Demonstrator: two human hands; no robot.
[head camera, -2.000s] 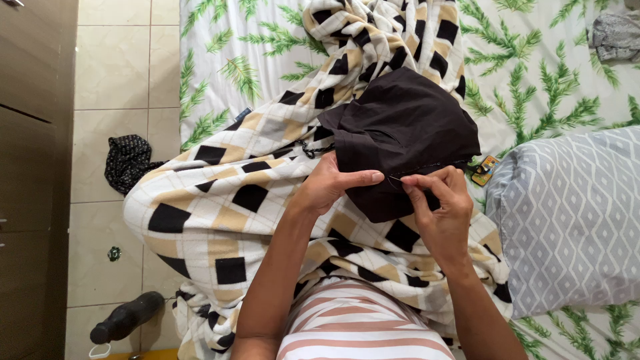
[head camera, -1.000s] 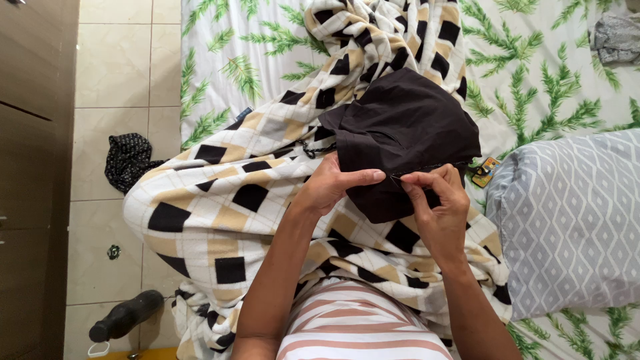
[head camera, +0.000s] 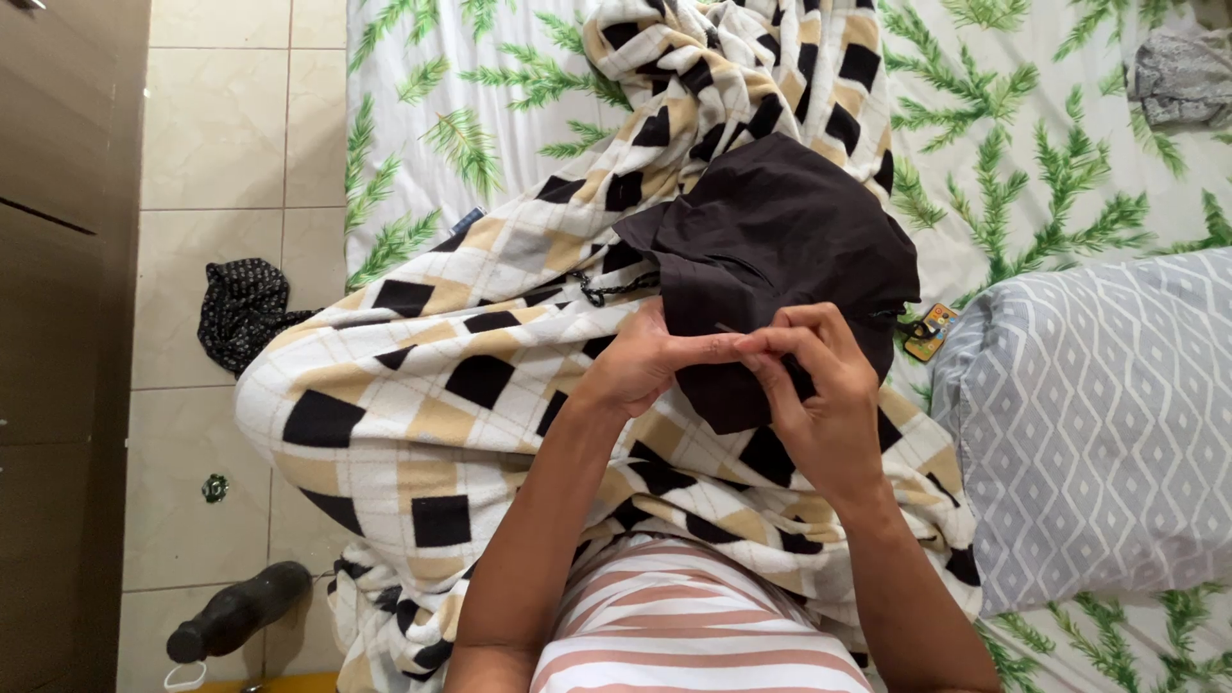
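Observation:
A dark fabric garment lies over the checkered blanket that covers my lap. My left hand holds the near left edge of the cloth, its index finger stretched to the right. The thumb and fingertips of my right hand are pinched together and meet the tip of that finger. A thin, light sliver, too small to name, shows on the cloth just above the fingertips. Whatever lies between the fingertips is hidden. A black braided cord lies beside the garment's left edge.
To the right are a grey patterned pillow and a small yellow and black item. The leaf-print bedsheet spreads beneath the blanket. On the tiled floor at left lie a dark patterned cloth and a black bottle.
My right hand has shifted slightly left, and its fingertips now meet my left index finger, where earlier a small gap showed between them. The garment stays in the same place.

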